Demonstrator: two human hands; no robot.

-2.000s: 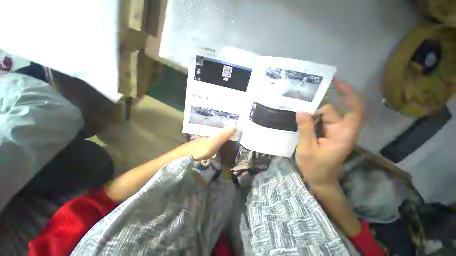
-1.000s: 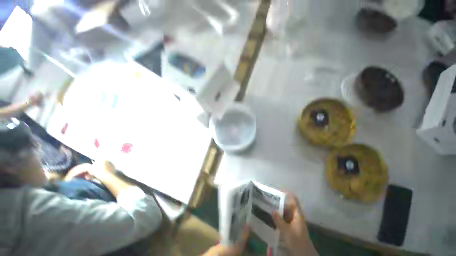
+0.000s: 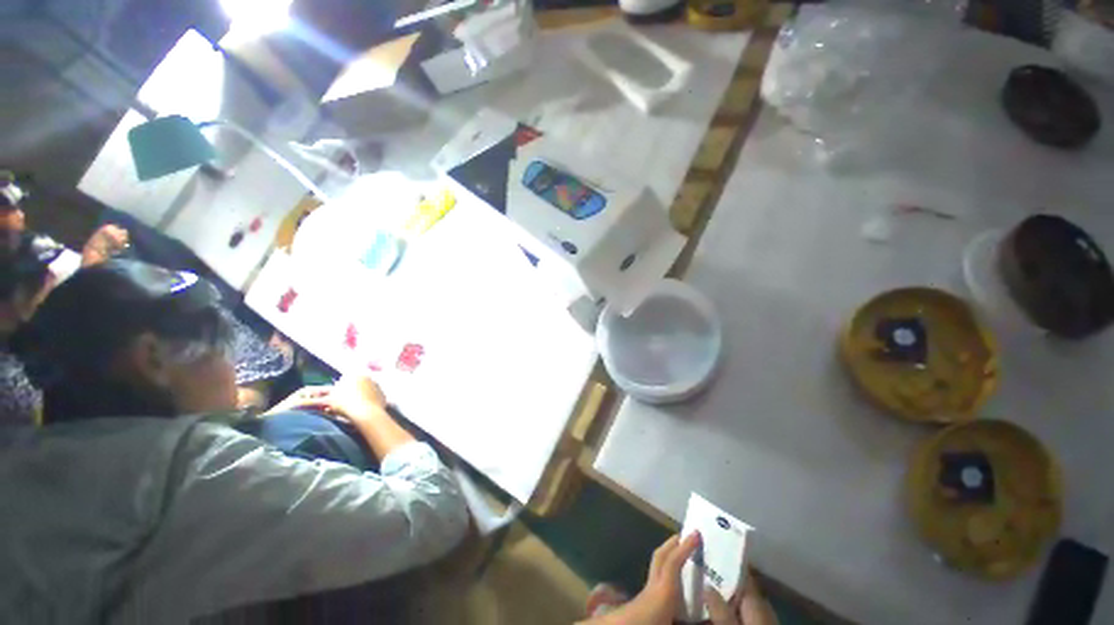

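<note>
A white booklet [image 3: 721, 552] shows at the bottom of the view, beyond the bench's front edge. It looks closed or folded, with a small dark oval mark and some dark print on its face. My left hand [image 3: 663, 588] grips its left side, fingers at the edge. My right hand [image 3: 740, 606] is at its lower right, partly cut off by the bottom edge; its fingers touch the booklet's lower part.
Two yellow-brown round trays [image 3: 983, 525] hold small black items. A dark flat object [image 3: 1068, 586] lies beside them. A round translucent tub [image 3: 660, 342] and white box [image 3: 595, 232] stand near the bench joint. A person [image 3: 244, 488] sits left, by a lit bench with red parts [image 3: 409, 357].
The open booklet is now closed or folded, its outer face showing. The view has lifted from my lap to the benches. Both hands now show low in the view.
</note>
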